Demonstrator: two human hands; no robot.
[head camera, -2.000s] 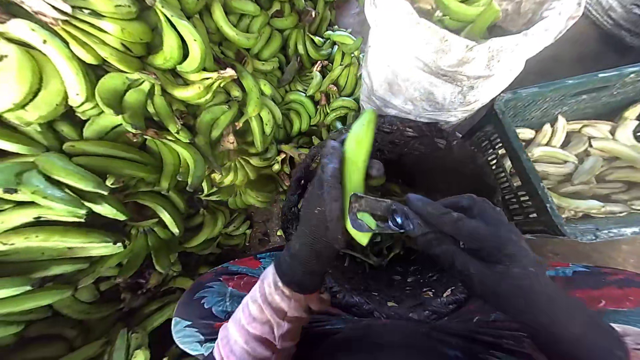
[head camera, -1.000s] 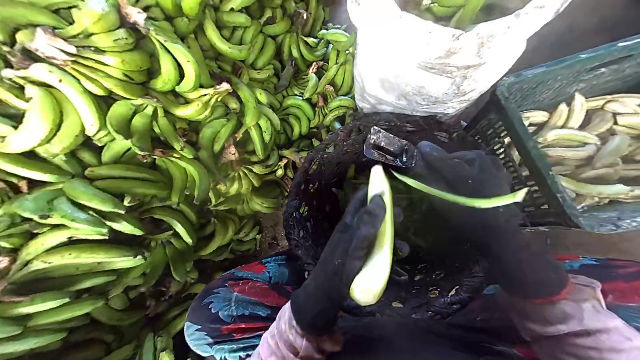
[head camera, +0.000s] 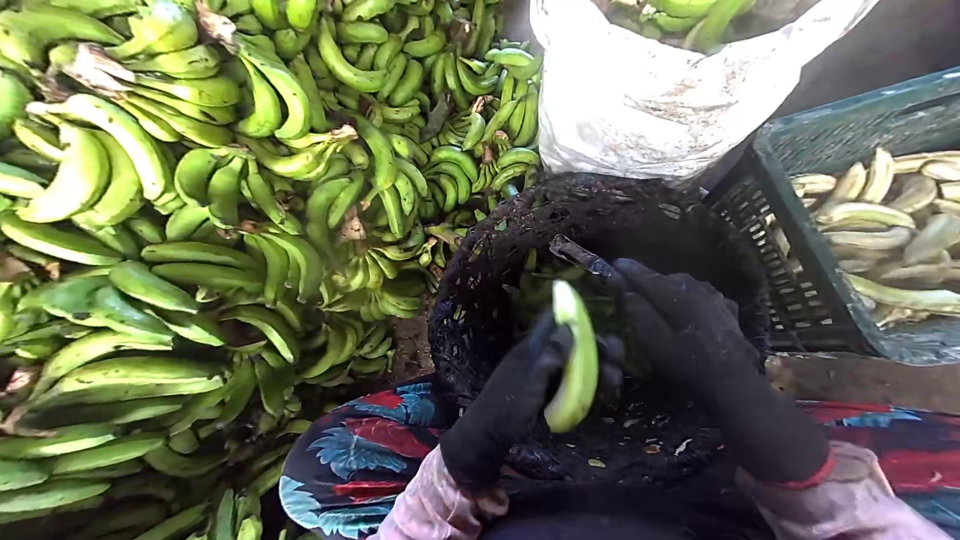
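Note:
A partly peeled green banana or plantain (head camera: 576, 360) stands nearly upright in my gloved left hand (head camera: 521, 397), its paler tip pointing up. My right hand (head camera: 679, 330), also in a black glove, is shut on a peeler (head camera: 577, 253) with a metal head, held just above and to the right of the fruit, apart from it. Both hands are over a dark round basket (head camera: 480, 262) between my knees, with some green peel inside it. The fingers behind the fruit are blurred.
A large heap of green banana bunches (head camera: 195, 277) fills the left side. A white sack (head camera: 645, 105) holding green fruit stands beyond the basket. At the right a dark green plastic crate (head camera: 817, 277) contains many peeled pale fruits (head camera: 870, 225).
The long green peel strip seen at the peeler one second ago is no longer there. The peeler has come off the fruit's tip. Two seconds ago the fruit's skin was greener.

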